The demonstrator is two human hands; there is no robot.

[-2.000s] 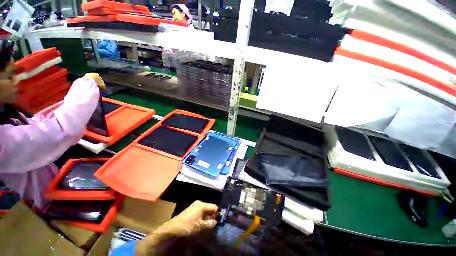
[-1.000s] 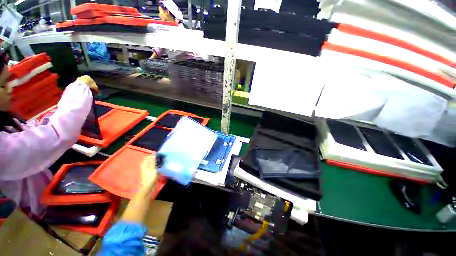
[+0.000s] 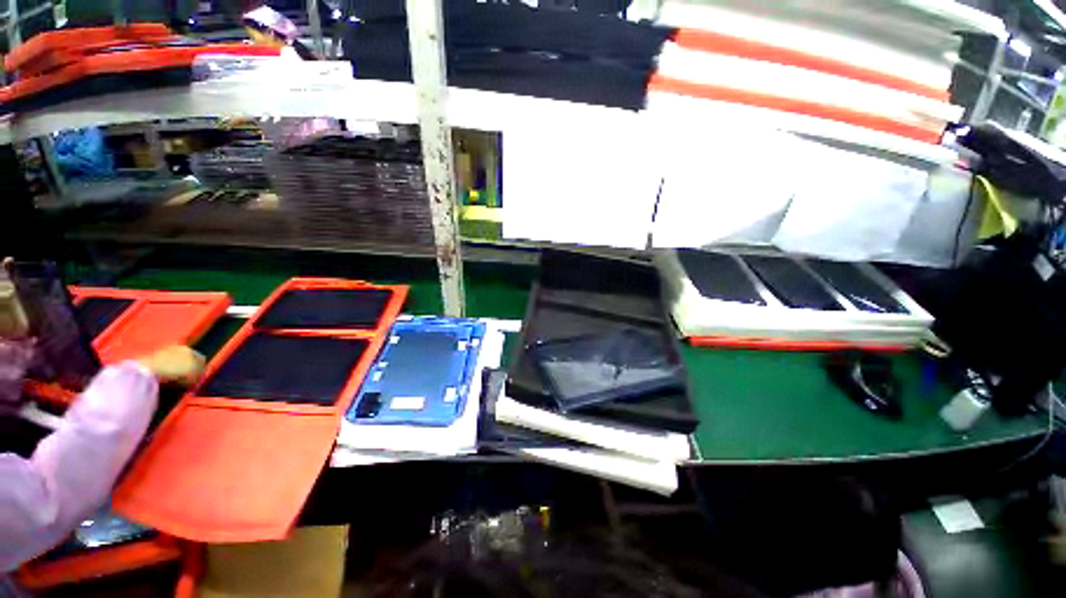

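Note:
Neither of my hands is in view. A blue tablet back cover (image 3: 430,371) lies flat on white sheets (image 3: 403,440) at the bench's front edge, its camera cutout at the lower left corner. An opened tablet body (image 3: 491,532) shows faintly at the bottom centre, dark and blurred, with silvery and yellow patches; what holds it is hidden. A black tray (image 3: 555,286) with a dark glossy flat piece (image 3: 610,364) on it lies to the right of the cover, on white foam.
Orange-red foam tray (image 3: 234,467) with dark units lies left of the cover; another person's pink sleeve (image 3: 82,450) and hand reach beside it. White foam tray (image 3: 807,327) with dark units and a small black device (image 3: 867,383) are on the right. A white post (image 3: 435,175) rises behind; cardboard (image 3: 275,563) is below.
The view has turned right. My left hand, which held a pale blue-edged cover a second ago, has left the picture, as has that piece. The other person's hand has moved down towards the orange-red tray.

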